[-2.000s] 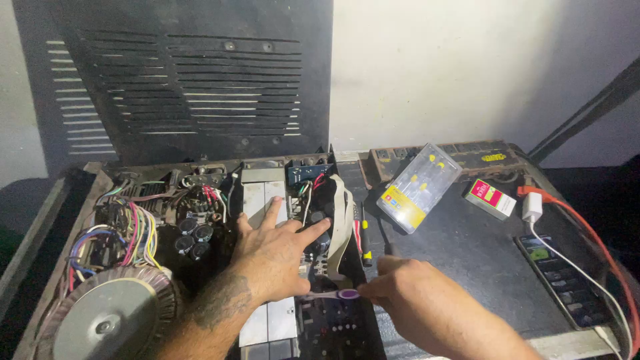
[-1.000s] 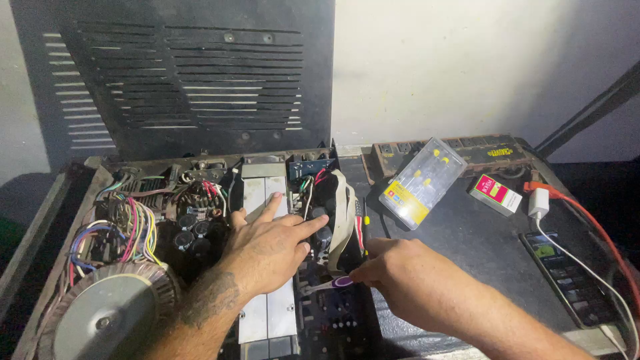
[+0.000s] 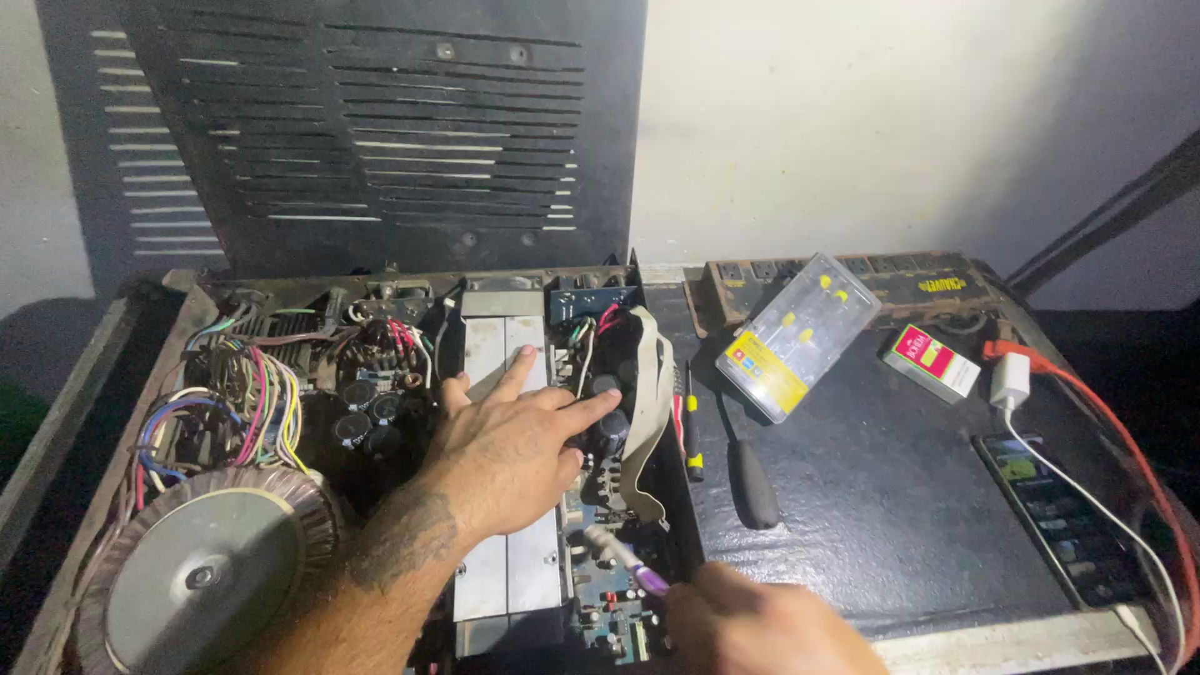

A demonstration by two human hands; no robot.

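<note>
My left hand (image 3: 511, 445) lies spread over the silver metal heatsink cover (image 3: 506, 581) of an opened amplifier, its fingertips on the cover and near the capacitors (image 3: 609, 422). In my right hand (image 3: 764, 623), at the lower edge, is a purple and white toothbrush (image 3: 647, 577). The toothbrush's bristled head is over the circuit board (image 3: 600, 600), just right of the cover. A flat grey ribbon cable (image 3: 647, 412) curves above the board. On the left of the chassis sit a large round toroidal transformer (image 3: 202, 572) and bundled coloured wires (image 3: 267, 403).
Right of the chassis lie a yellow-and-black screwdriver (image 3: 694, 422), a black-handled tool (image 3: 750, 483), a clear plastic case (image 3: 797, 337), a small box (image 3: 930, 361) and a phone (image 3: 1059, 516) with a white cable. A power strip (image 3: 900, 281) and vented metal panel (image 3: 422, 122) stand behind.
My right hand has moved down toward the near edge with the toothbrush, uncovering the black-handled tool. My left hand stays on the metal cover.
</note>
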